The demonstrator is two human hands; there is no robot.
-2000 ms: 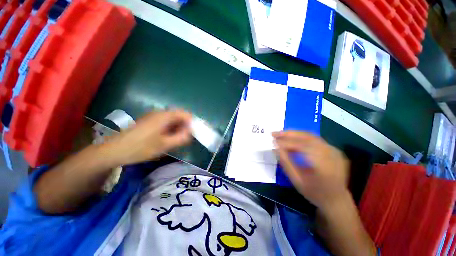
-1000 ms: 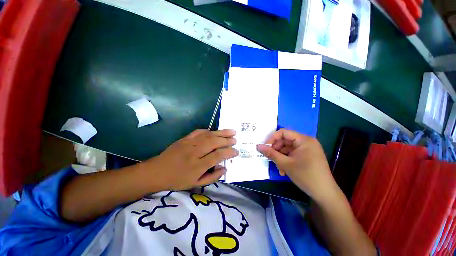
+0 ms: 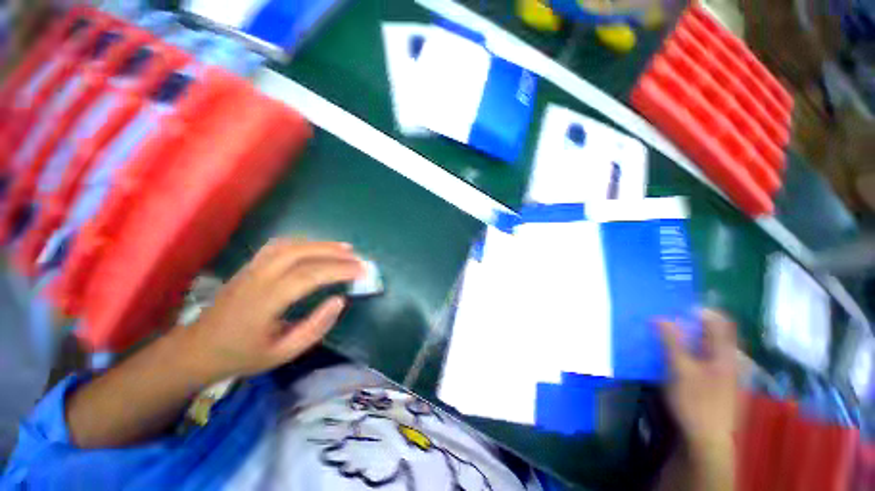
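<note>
Two or more blue-and-white printed cards [image 3: 556, 288] lie in front of me, overlapping and out of line. My right hand [image 3: 705, 369] is blurred and holds the top card by its blue right edge. My left hand [image 3: 288, 297] is over the green surface to the left, its fingertips touching a small white piece of paper or film [image 3: 366, 278]. The blur hides whether the piece is pinched or lies under the fingers.
A red tray with watches [image 3: 192, 211] stands at left. Across the pale rail [image 3: 403, 158], a blue-and-white sleeve [image 3: 504, 105] and a white box [image 3: 585, 153] lie on the conveyor. A red grid tray [image 3: 720, 105] is beyond. Red blocks [image 3: 796, 446] stand at lower right.
My left hand has left the card and moved left to a small white piece. My right hand has moved right to the card's blue edge. The top card is shifted up and right.
</note>
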